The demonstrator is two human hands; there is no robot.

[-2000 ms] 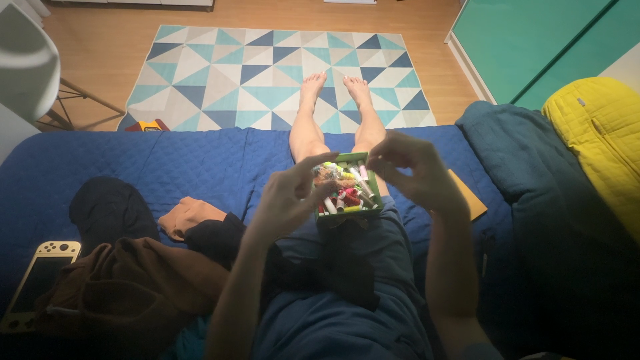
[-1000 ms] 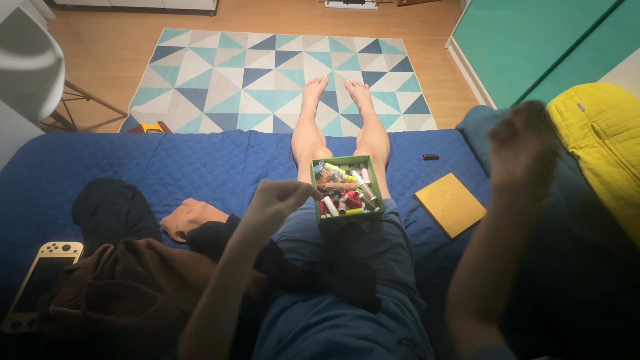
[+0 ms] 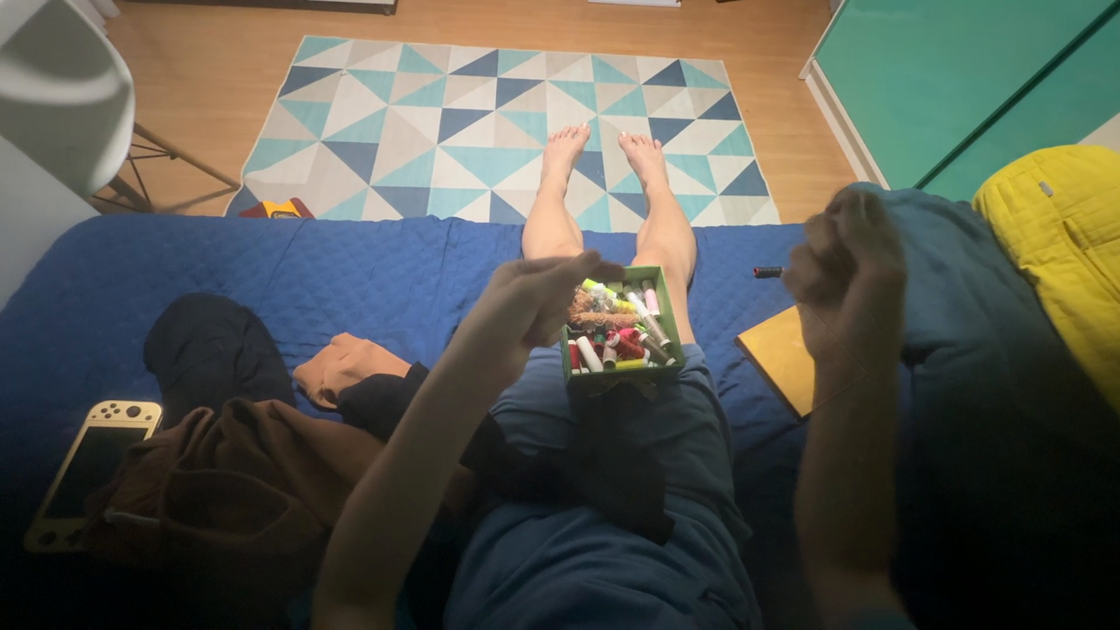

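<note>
A green box (image 3: 623,374) of thread spools in several colours rests on my thighs. My left hand (image 3: 549,299) is over the box's left edge, fingertips brought together above its rear corner. Whether it pinches a thread is too fine to tell. Off to the right my right hand (image 3: 847,276) is raised, blurred, its fingers curled together; anything thin between them cannot be made out. Just left of that hand a small dark cylinder (image 3: 768,272) lies on the blue quilted cover, and a flat yellow-brown square item (image 3: 777,360) lies below it. Dark cloth (image 3: 612,481) is draped over my lap.
To the left on the blue cover (image 3: 411,262) are a handheld game console (image 3: 96,472), brown cloth (image 3: 254,472), black cloth (image 3: 219,350) and a peach-coloured item (image 3: 350,363). Teal-blue bedding (image 3: 936,280) and a yellow quilted cover (image 3: 1063,236) are piled at the right.
My right hand has moved from beside the box out to the right. My left hand has shifted forward and right, over the box's edge, since a second ago.
</note>
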